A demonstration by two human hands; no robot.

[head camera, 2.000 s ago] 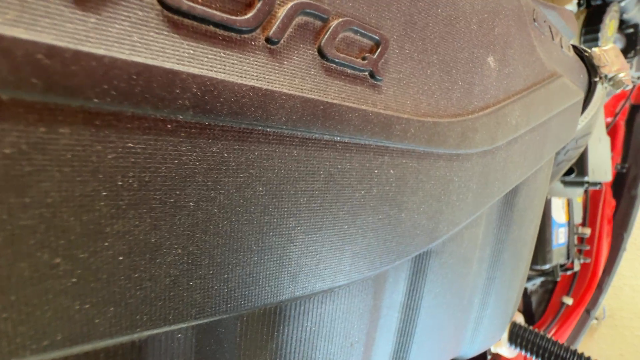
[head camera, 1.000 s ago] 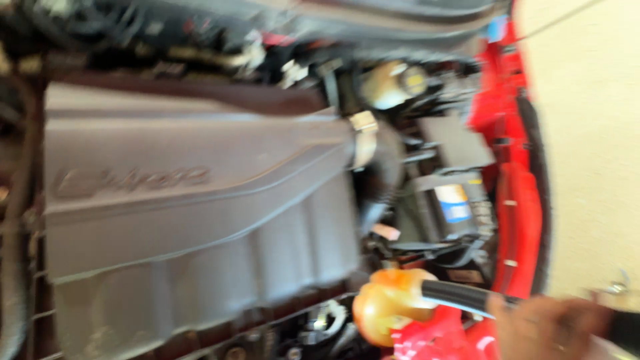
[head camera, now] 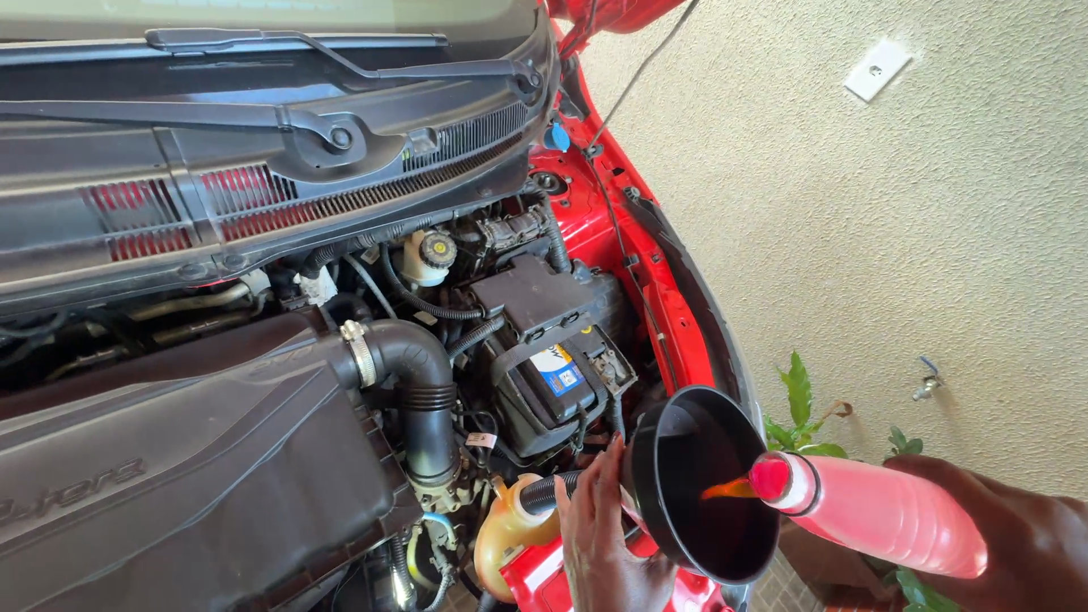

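Note:
At the bottom right, my left hand [head camera: 605, 544] grips the outside of a black plastic funnel [head camera: 705, 484]. The funnel's ribbed flexible spout [head camera: 548, 493] runs into the neck of a yellowed plastic coolant reservoir [head camera: 506, 535]. From the right, my right hand [head camera: 977, 518] holds a clear plastic bottle of pink liquid [head camera: 892, 510], tilted with its mouth over the funnel. An orange-pink stream [head camera: 728, 490] runs from the bottle's mouth into the funnel. The bottle covers part of my right hand's fingers.
A black engine cover [head camera: 212, 476] fills the lower left, with a bent air intake hose [head camera: 416, 357] beside it. The battery [head camera: 552, 382] and brake fluid reservoir [head camera: 427, 257] stand behind. The red fender [head camera: 671, 306] borders a textured wall [head camera: 850, 238] with a tap [head camera: 928, 381] and plants [head camera: 799, 408].
One second ago a hand was at the ribbed spout by the reservoir. Now both hands, the wide funnel and the bottle are in view, with liquid flowing. The view has swung away from the engine cover.

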